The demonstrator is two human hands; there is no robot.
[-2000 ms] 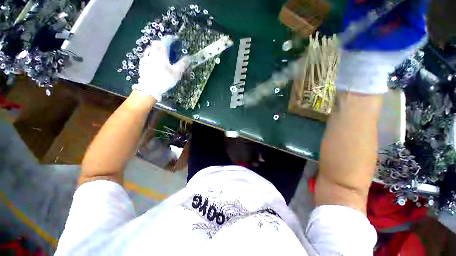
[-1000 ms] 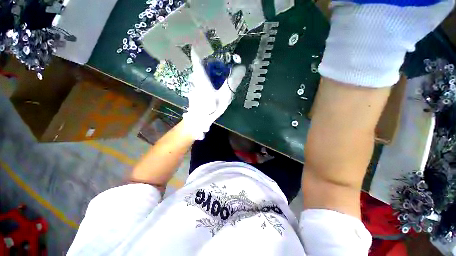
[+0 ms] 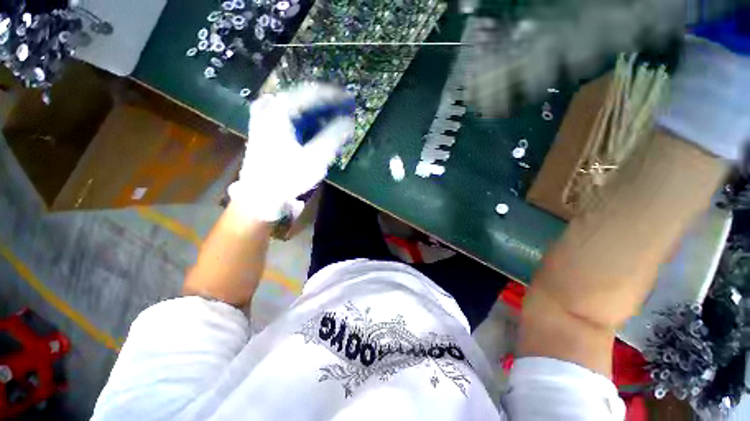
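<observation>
My left hand, in a white glove with blue, is over the near left part of a stack of boards. Whether it grips anything is hidden. My right hand, in a white and blue glove, is at the upper right, blurred and cut off by the top edge. A blurred grey-white sheet or panel is beside it; the grip cannot be made out. A pale notched strip lies on the green bench between the stack and the carton of cream ties.
Loose ring-ended parts lie left of the stack. Small rings and a white bit lie on the bench. Clusters of ring-ended pieces fill the far left; more clusters are at right. Cardboard boxes stand below left.
The large pale panel pieces over the stack are gone from there, and a blurred panel now shows farther right. My left hand has moved left onto the stack. My right arm has swung right, uncovering the ties.
</observation>
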